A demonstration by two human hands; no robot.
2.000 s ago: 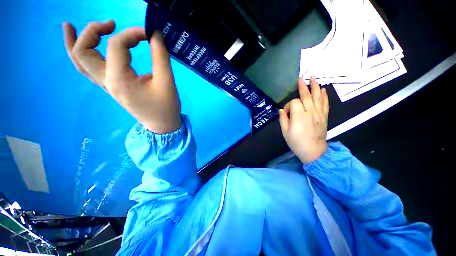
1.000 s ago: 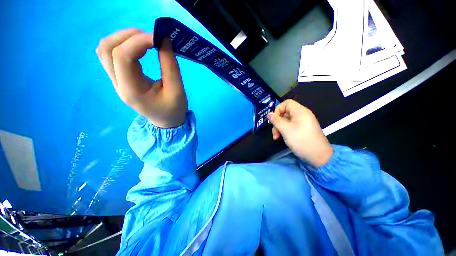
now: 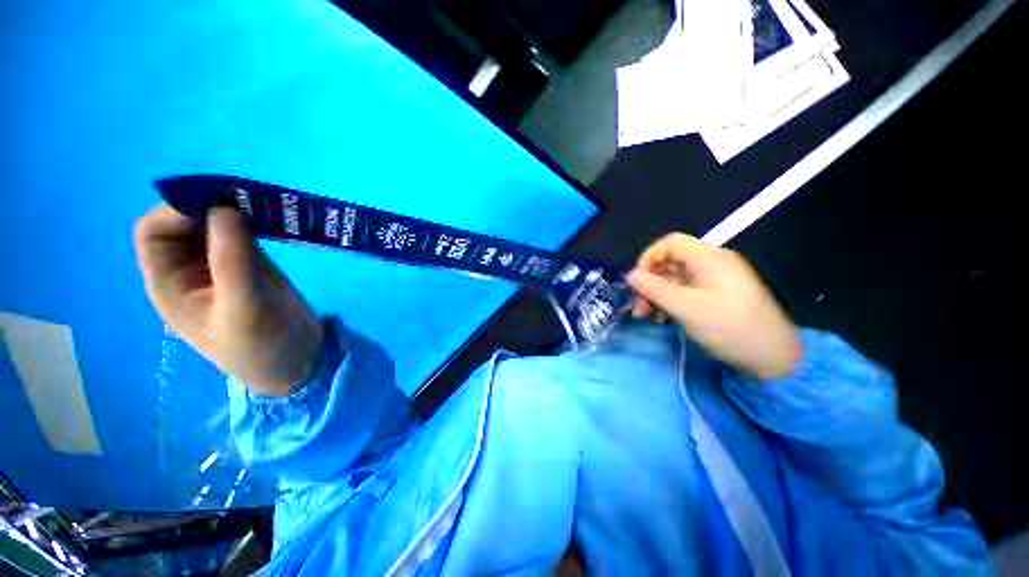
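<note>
A dark navy feature sticker (image 3: 395, 234) with white words is stretched between my two hands, above the lower corner of the television's bright blue screen (image 3: 372, 124). My left hand (image 3: 226, 287) pinches its far left end between thumb and fingers. My right hand (image 3: 711, 295) pinches the short bent end at the right, close to my smock; this end is slightly blurred. The sticker's right part hangs past the screen's corner, over the dark line edge. Whether it touches the screen cannot be told.
A fanned stack of white sticker sheets (image 3: 722, 85) lies on the dark line edge at the upper right. A silver border (image 3: 858, 130) runs diagonally beside it. A dark part with a pale label lies beyond the screen's edge. A pale reflection shows on the screen at left.
Both hands have moved the sticker down towards my body, and my left hand has swung left and lower. The sticker now lies flatter across the view, and its right end is off the screen's corner.
</note>
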